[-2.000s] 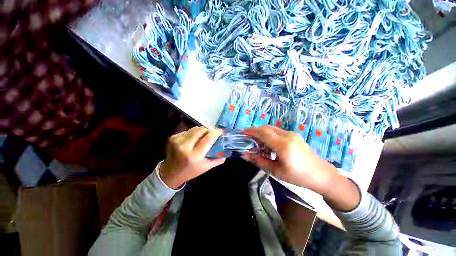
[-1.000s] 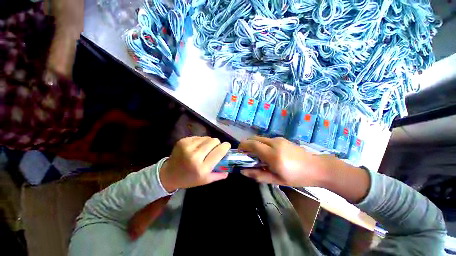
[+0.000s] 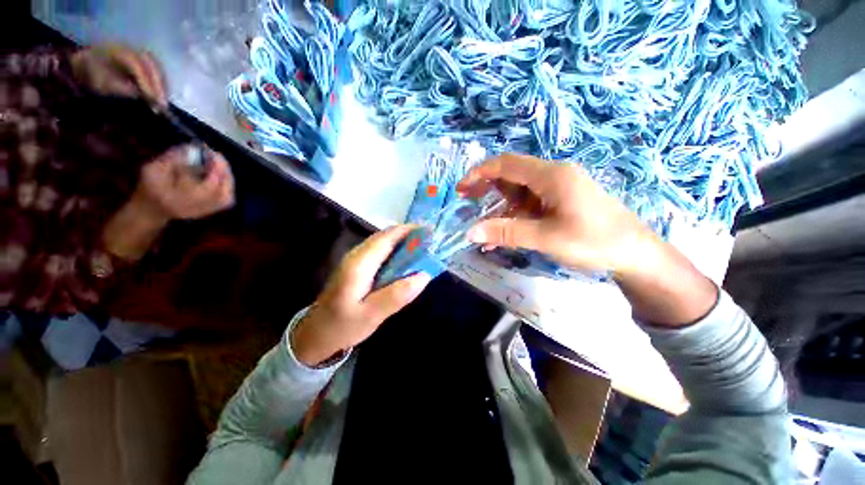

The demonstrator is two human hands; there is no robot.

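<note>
A blue-carded cable pack point(image 3: 412, 250) with an orange-red spot is held at the table's front edge. My left hand point(image 3: 365, 284) grips its blue card end between thumb and fingers. My right hand point(image 3: 560, 218) is at the pale cord end, thumb and fingers around the cord and clear film. A row of finished packs point(image 3: 432, 192) lies on the white table just behind; my right hand hides most of it.
A big heap of pale blue coiled cables point(image 3: 569, 85) covers the back of the table point(image 3: 379, 170). A cluster of carded cables point(image 3: 294, 90) stands at the back left. A person in a plaid sleeve point(image 3: 43, 180) works at left. An open carton point(image 3: 574, 403) is below the edge.
My hands have moved up toward the row with the pack, now tilted, its card lower left. My right hand has opened wider around the cord end. The other person's hands have come into view.
</note>
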